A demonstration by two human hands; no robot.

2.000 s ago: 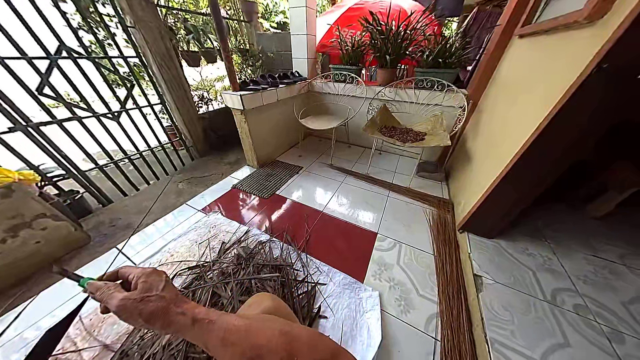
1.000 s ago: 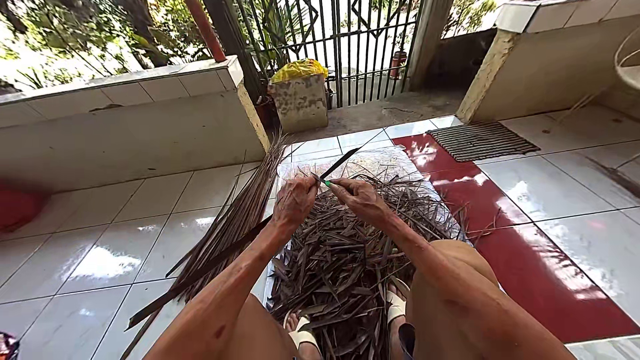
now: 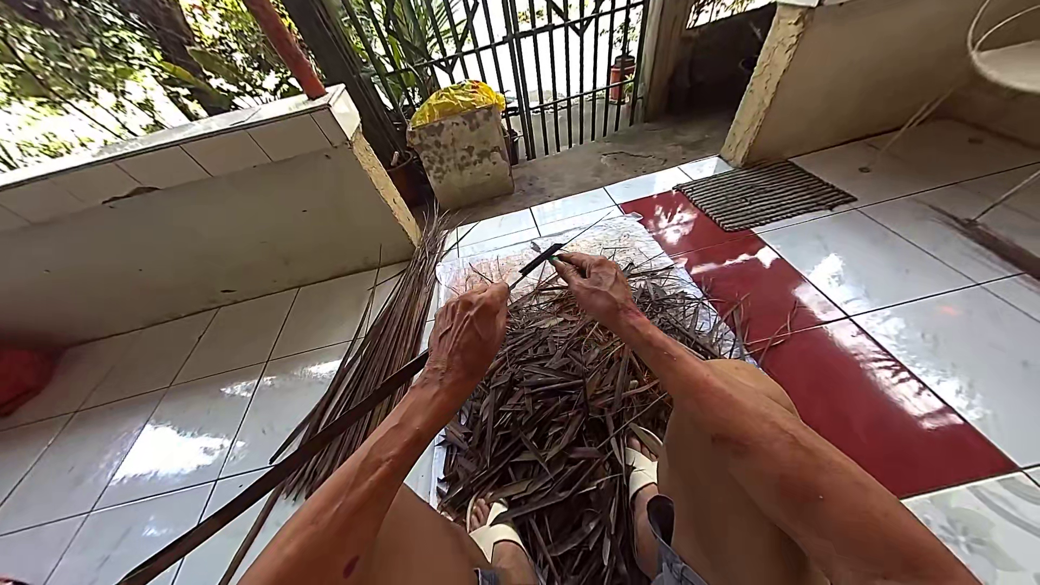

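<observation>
My left hand (image 3: 470, 329) grips a long dark dried palm leaflet (image 3: 333, 431), which trails down to the lower left past my forearm. My right hand (image 3: 597, 284) is closed on a small tool with a green part, mostly hidden by the fingers; a short dark piece (image 3: 539, 259) lies against it, beyond my left hand. Below both hands, a heap of cut dry leaf strips (image 3: 561, 406) covers much of a white sheet (image 3: 642, 244) between my sandalled feet. To the left of the heap lies a bundle of long thin leaf ribs or leaflets (image 3: 390, 333) on the tiles.
A low wall (image 3: 203, 236) runs along the left. Ahead are a metal gate (image 3: 561, 73) and a concrete block (image 3: 463, 158) with yellow plastic on top. A ribbed doormat (image 3: 764, 195) lies by the red tiles (image 3: 821, 366). A white metal chair (image 3: 1007, 65) stands far right.
The view has swung left since the oldest frame. Since one second ago, the dark leaflet's far end beyond my left hand has become shorter, and my hands are slightly farther apart.
</observation>
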